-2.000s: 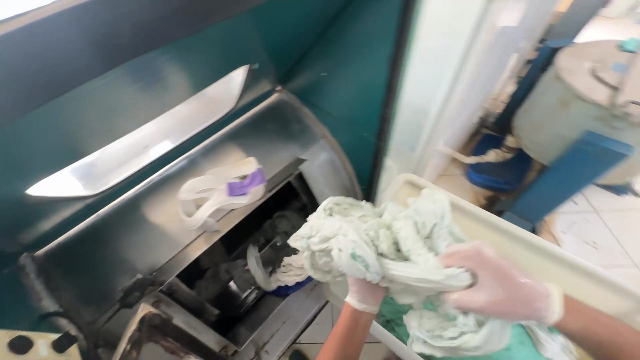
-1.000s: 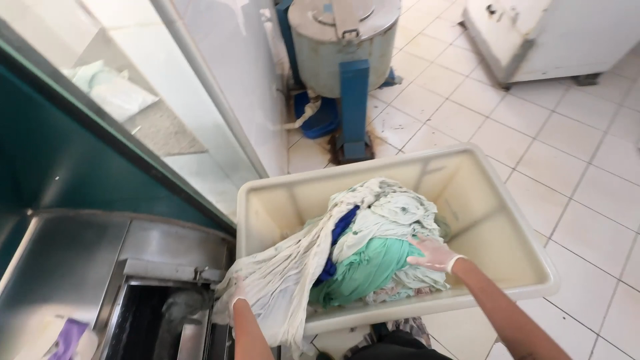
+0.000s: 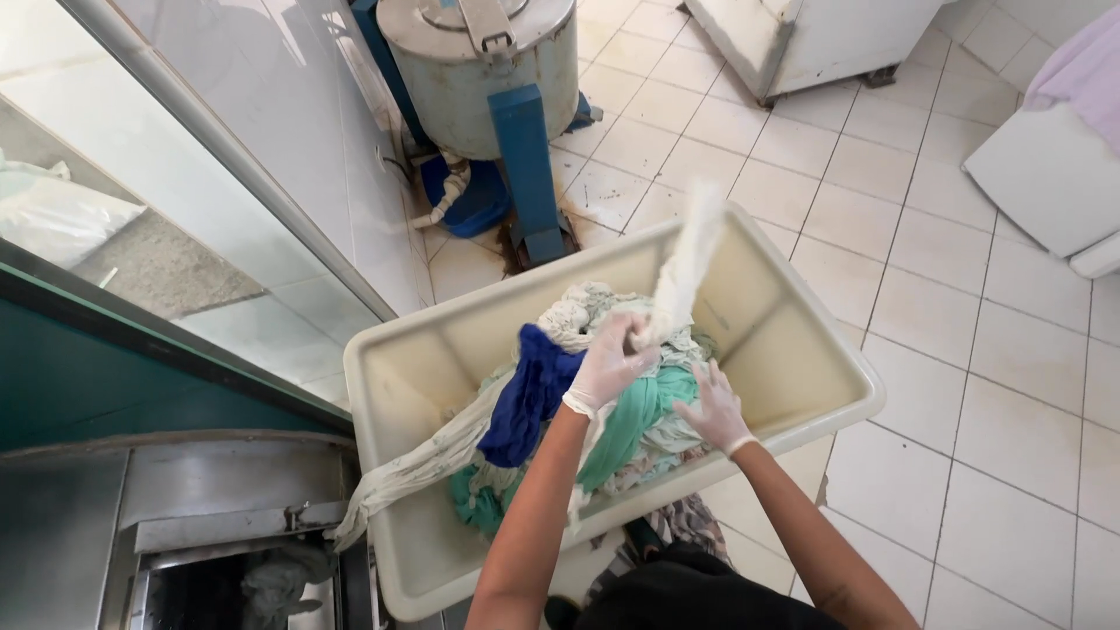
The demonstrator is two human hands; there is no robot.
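Observation:
A cream plastic laundry tub (image 3: 801, 319) holds a heap of damp-looking fabric. My left hand (image 3: 612, 363), in a translucent glove, grips a white cloth (image 3: 687, 271), whose blurred free part sticks up above the heap. My right hand (image 3: 717, 407), gloved too, lies with fingers spread at the heap's right side, by a green cloth (image 3: 634, 420). Left of my left hand is a dark blue cloth (image 3: 525, 398). A long whitish cloth (image 3: 420, 464) hangs over the tub's left rim towards the metal machine. Grey-white fabric (image 3: 284, 582) shows inside the machine's opening.
The steel drum (image 3: 236, 486) of a washing machine stands at lower left, beside a glass panel. Beyond the tub are a round lidded metal machine (image 3: 490, 83) on blue legs and a blue basin (image 3: 477, 197). White cabinets stand at upper right on the tiled floor (image 3: 945, 350).
The view has swung right from the washing machine to the tub. My left hand has moved from the tub's left end to the heap and lifted a white cloth; more of the blue cloth shows.

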